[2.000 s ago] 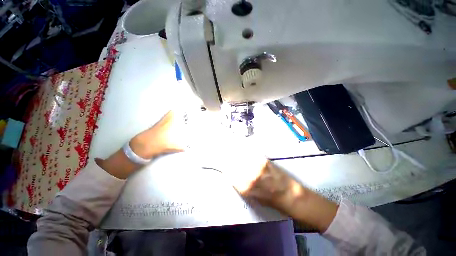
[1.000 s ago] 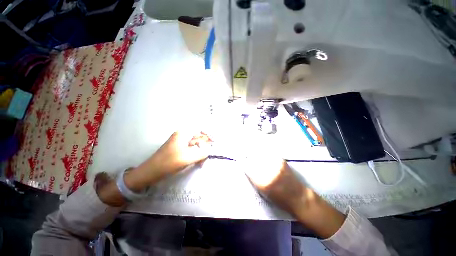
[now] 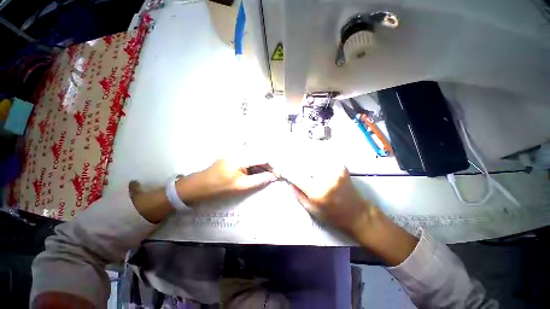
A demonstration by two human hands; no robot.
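My left hand [image 3: 226, 180] and my right hand [image 3: 331, 196] meet at the table front, just below the needle area. Their fingertips nearly touch at a small dark edge of a fabric piece [image 3: 259, 169]. Most of the piece is bleached white by the lamp, so its outline is hidden. Both hands appear closed on it. The presser foot and needle [image 3: 318, 117] stand above and between the hands, in bright light under the white sewing machine [image 3: 434, 45].
Blue and orange thread snips [image 3: 375, 136] and a flat black rectangle [image 3: 424, 127] lie right of the needle, with a white cable [image 3: 476, 196]. A brown covering with red print [image 3: 75, 124] lies left. Cloth pieces [image 3: 181, 271] hang below the table edge.
My left hand has moved right, closer to my right hand, and the dark fabric edge now shows between them. The view has shifted, so the machine and table sit higher in the picture.
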